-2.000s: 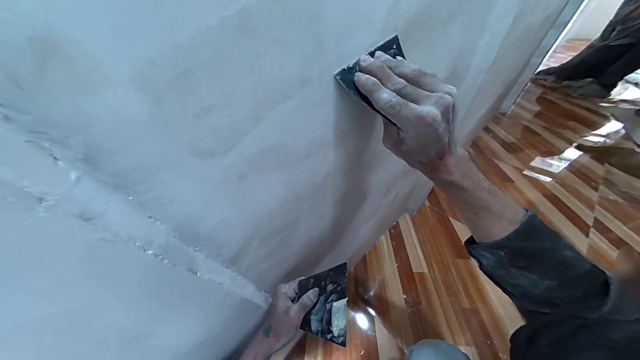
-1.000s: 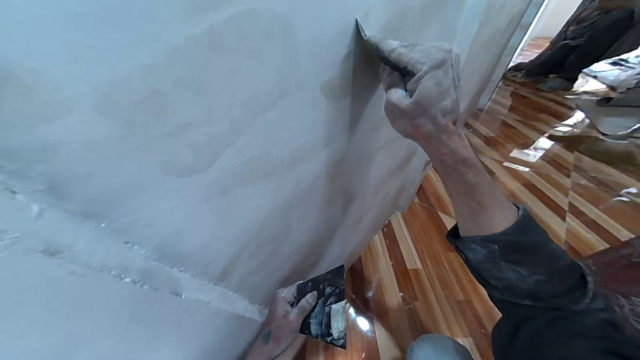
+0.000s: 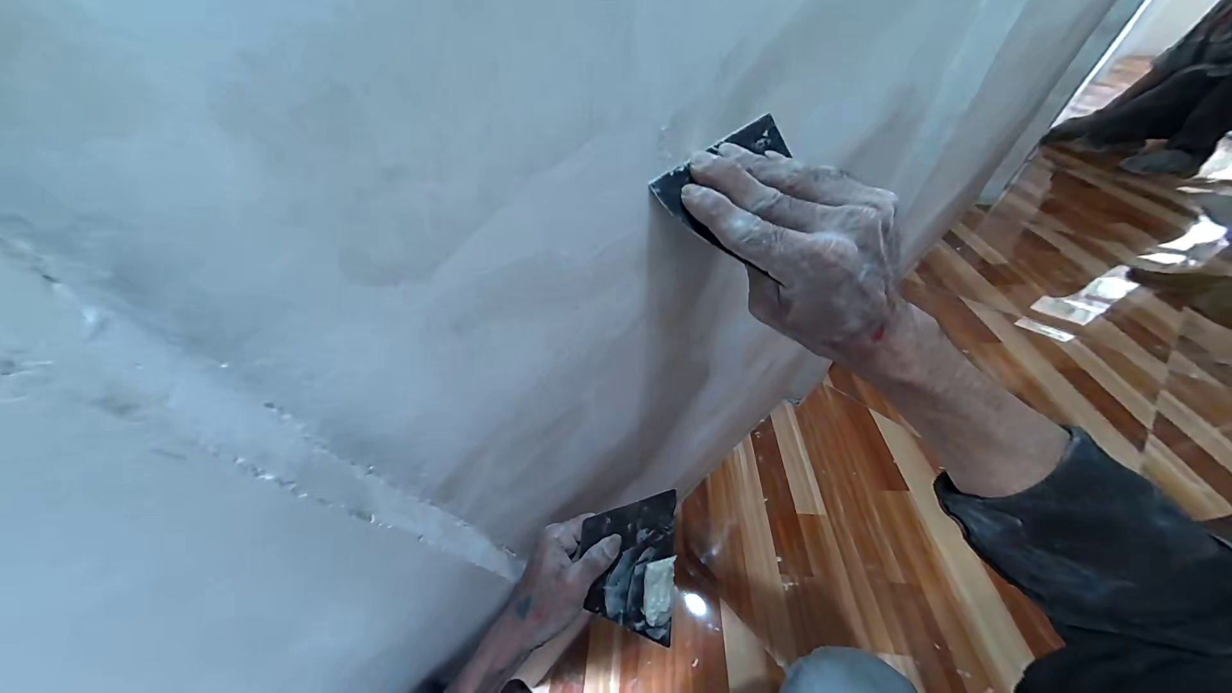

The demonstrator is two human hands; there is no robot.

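Note:
My right hand point(image 3: 818, 241) grips a dark, flat filling blade point(image 3: 717, 183), its fingers spread over the back and its edge against the plastered wall point(image 3: 500, 269). Lower down, close to the foot of the wall, my left hand point(image 3: 558, 577) holds a second dark square blade point(image 3: 630, 568) by one side, thumb on top. That blade carries smears and a pale lump of filler point(image 3: 659, 592) near its right edge. A rough, raised seam point(image 3: 318, 472) runs diagonally across the wall at the left. The wall has patchy, damp-looking areas.
Glossy wood-strip floor point(image 3: 866, 500) meets the wall along a diagonal edge and bears small white specks. A person's dark-clad legs point(image 3: 1174, 106) are at the top right, beside the wall's far end. A rounded grey thing point(image 3: 847, 674) shows at the bottom edge.
The right hand's blade was turned edge-on a second ago; now it lies flatter, its broad face showing under the fingers. The left hand has stayed low, holding its blade.

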